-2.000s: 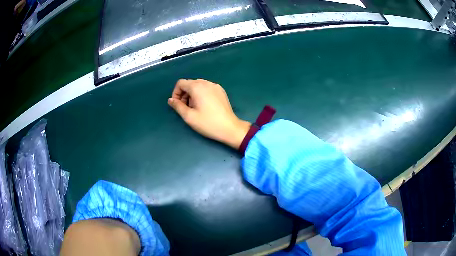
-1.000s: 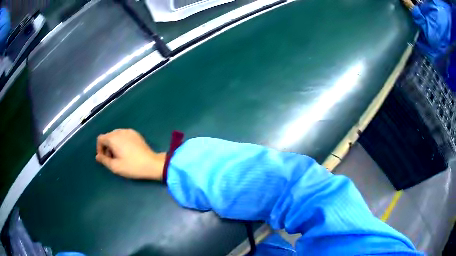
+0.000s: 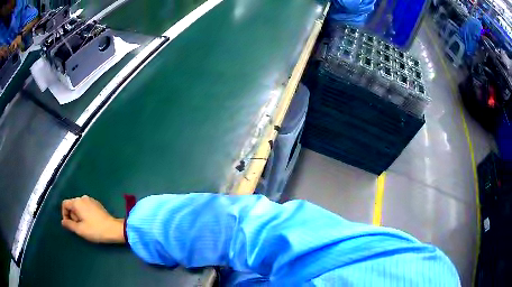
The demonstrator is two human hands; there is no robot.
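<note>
My right hand point(image 3: 90, 219) rests on the green bench point(image 3: 163, 129) at the lower left. Its fingers are curled in and nothing shows in it. A dark red band is at the wrist, partly under the blue sleeve point(image 3: 185, 227). My left hand is out of the picture. Beyond the bench's pale rail, at the upper left, an open projector unit point(image 3: 91, 59) with a grey panel along its side stands on a white sheet point(image 3: 53, 84), far from my hand.
Stacked dark trays point(image 3: 359, 120) stand on the floor right of the tan bench edge point(image 3: 280, 112), with clear trays point(image 3: 382, 67) on top. A grey rounded object point(image 3: 289, 140) is between. A person's blue sleeve point(image 3: 351, 10) is at the top. Another person is at the upper left.
The view has swung to the right, bringing in the stacked trays, floor and projector unit. The bagged items and left sleeve have left the picture. My right hand stays curled on the bench.
</note>
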